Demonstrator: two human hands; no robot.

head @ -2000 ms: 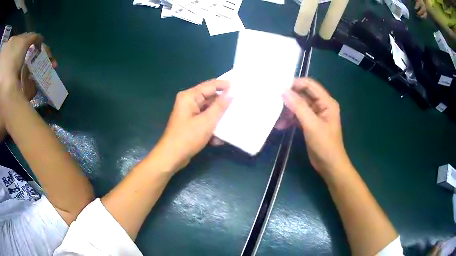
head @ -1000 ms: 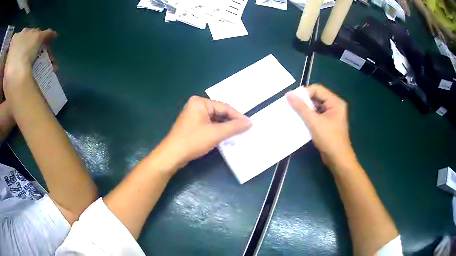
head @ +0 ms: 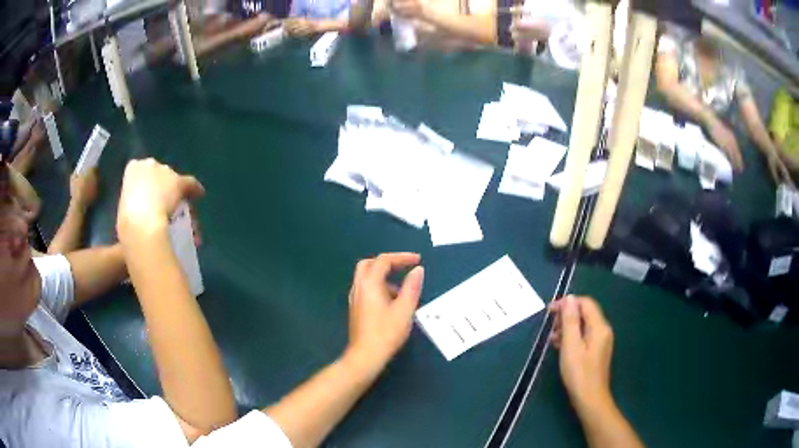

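Note:
A folded leaflet (head: 480, 308), white with short dark bars on its upper face, lies flat on the green table just left of the dark seam. My left hand (head: 385, 302) is raised at the leaflet's left end, thumb and fingers apart, holding nothing. My right hand (head: 583, 341) is just right of the seam, beyond the leaflet's right end, with its fingers curled close together; nothing shows in it. A loose pile of white leaflets (head: 407, 175) lies farther up the table.
Smaller leaflet piles (head: 531, 166) lie left of the cream rack posts (head: 620, 140). Black goods (head: 666, 245) with white labels are at right. A neighbour's arm (head: 180, 324) and a white carton (head: 186, 249) are at left. Other people sit around the far edge. A small white carton (head: 782, 409) is at lower right.
The view has tilted up, showing more of the far table. The leaflet my hands held is no longer in them; a single leaflet lies between them. My left hand has opened and the hands are farther apart.

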